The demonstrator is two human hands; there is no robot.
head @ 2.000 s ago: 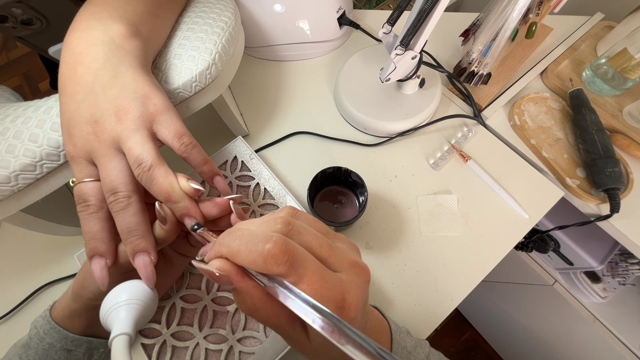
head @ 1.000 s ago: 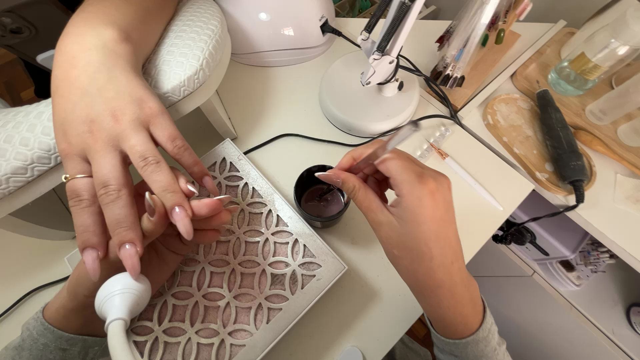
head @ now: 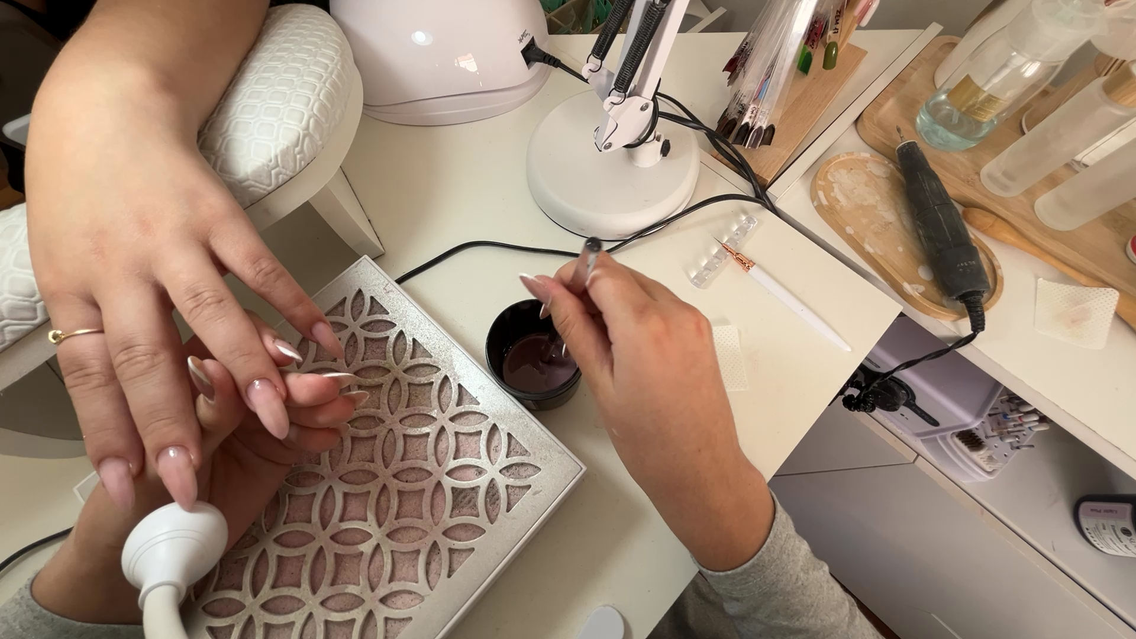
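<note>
My right hand (head: 652,373) pinches a clear-handled brush (head: 584,264) near its upper end; the brush's lower end is down in a small black jar (head: 535,359) of dark pinkish gel. My left hand (head: 257,444), palm up, holds the fingers of another person's hand (head: 142,231) from below, with my thumb and fingertips around one finger. That hand has long pink nails and a gold ring. Under my left hand lies a dust collector's patterned grille (head: 417,461). A white round lamp head (head: 175,543) on a flexible neck stands close to the person's fingertips.
A padded armrest (head: 280,98) supports the person's arm. Behind stand a white nail lamp (head: 444,53) and a desk lamp base (head: 612,169) with black cables. To the right lie a thin white brush (head: 785,297), an electric nail file (head: 942,222) on a wooden tray, and bottles (head: 967,98).
My right hand has moved from the person's fingertip to the black jar, with the brush still in it. The brush now stands more upright, its lower end in the jar. My left hand keeps hold of the person's fingers.
</note>
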